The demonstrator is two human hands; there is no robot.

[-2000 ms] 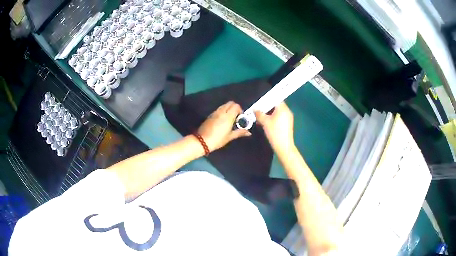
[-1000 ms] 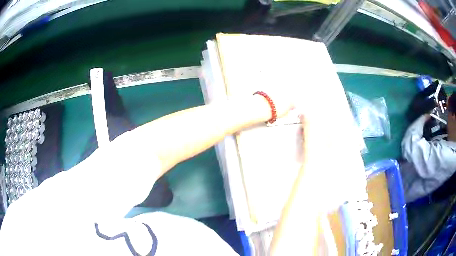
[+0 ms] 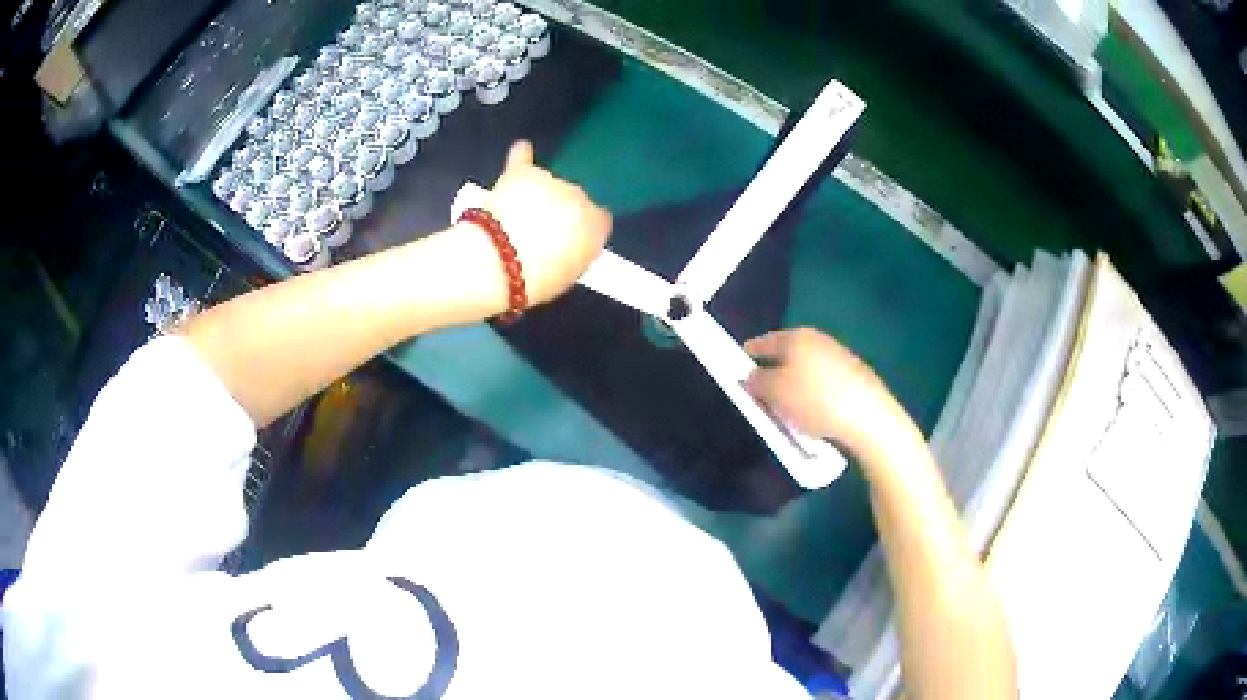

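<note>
A white three-bladed unit [image 3: 769,178] lies on the flat black jig [image 3: 602,397], with a dark hole at its centre. One blade points up and right, one left and one down and right. My left hand [image 3: 550,235], with a red bead bracelet at the wrist, is over the left blade and hides its middle; one digit sticks up. My right hand [image 3: 816,390] is at the lower right blade, its fingers along the blade's upper edge. A green ring [image 3: 661,331] shows partly under the centre.
Silver hubs [image 3: 369,130] stand in rows on a black mat [image 3: 581,103] at upper left. A stack of white sheets [image 3: 1108,479] lies at right. Clear plastic [image 3: 1165,643] shows at lower right. A pale bench rail [image 3: 909,219] runs behind the jig.
The view has swung back from the sheet stack at right to the jig. Two more blades now lie around the centre beside the single one seen earlier. My hands have moved apart onto these two blades.
</note>
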